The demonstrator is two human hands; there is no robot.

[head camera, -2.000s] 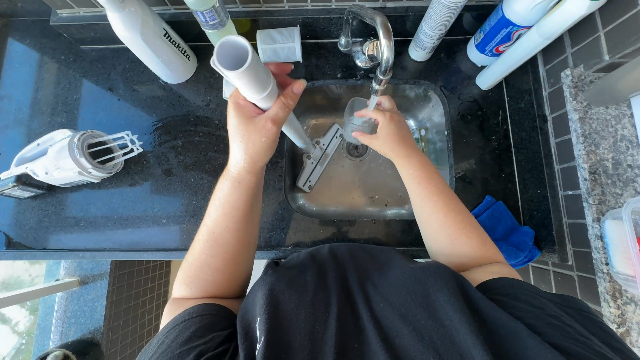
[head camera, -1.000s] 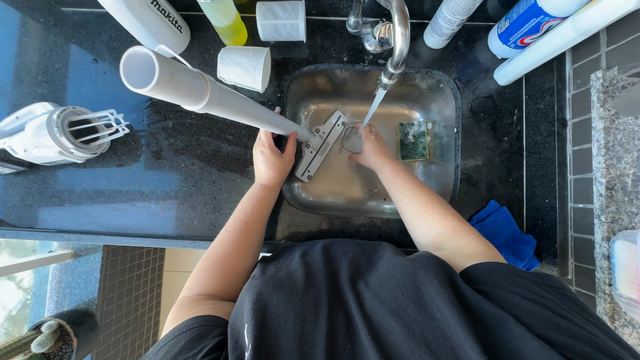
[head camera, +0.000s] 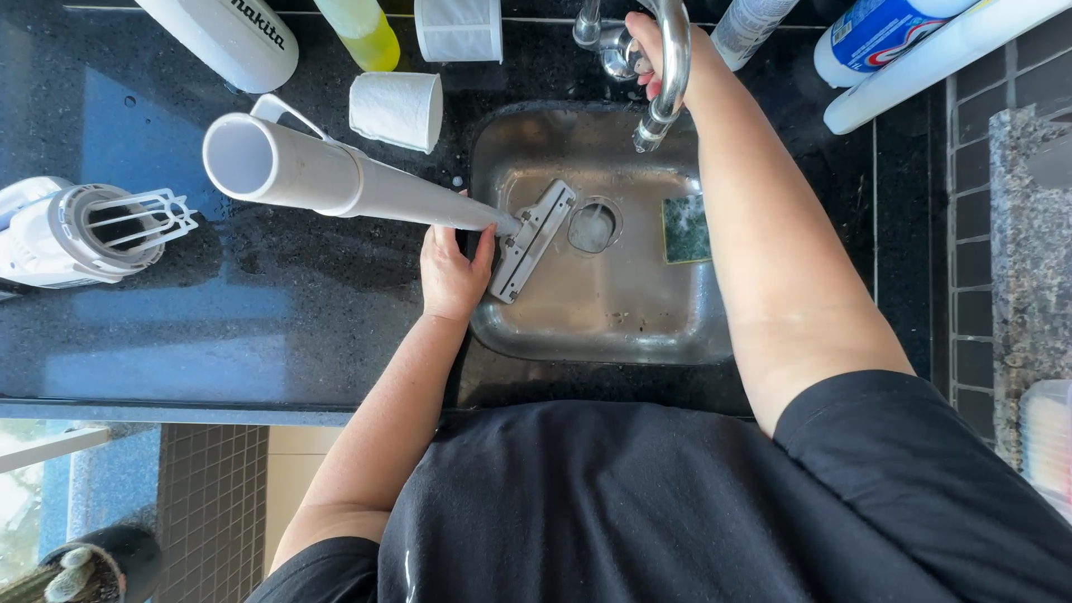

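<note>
My left hand (head camera: 456,268) holds the lower end of a white vacuum cleaner tube (head camera: 318,176) at the sink's left rim. The tube's grey floor nozzle (head camera: 533,241) rests inside the stainless steel sink (head camera: 620,335). My right hand (head camera: 649,50) is at the faucet's base, behind the curved chrome spout (head camera: 672,75), with its fingers around the handle area. No stream falls from the spout. A round clear piece (head camera: 592,227) lies at the drain, and a green and yellow sponge (head camera: 685,229) lies right of it, partly behind my right forearm.
On the black counter (head camera: 335,335) stand a white Makita vacuum body (head camera: 38,234) with an open cage, a Makita dust housing (head camera: 230,38), a soap bottle (head camera: 368,42), two white filters (head camera: 395,109) (head camera: 458,30) and several bottles. A blue-labelled bottle (head camera: 879,38) is at the back right.
My right hand has moved from the sink to the faucet's base, and the running water has stopped. My left hand stays low on the tube since one second ago.
</note>
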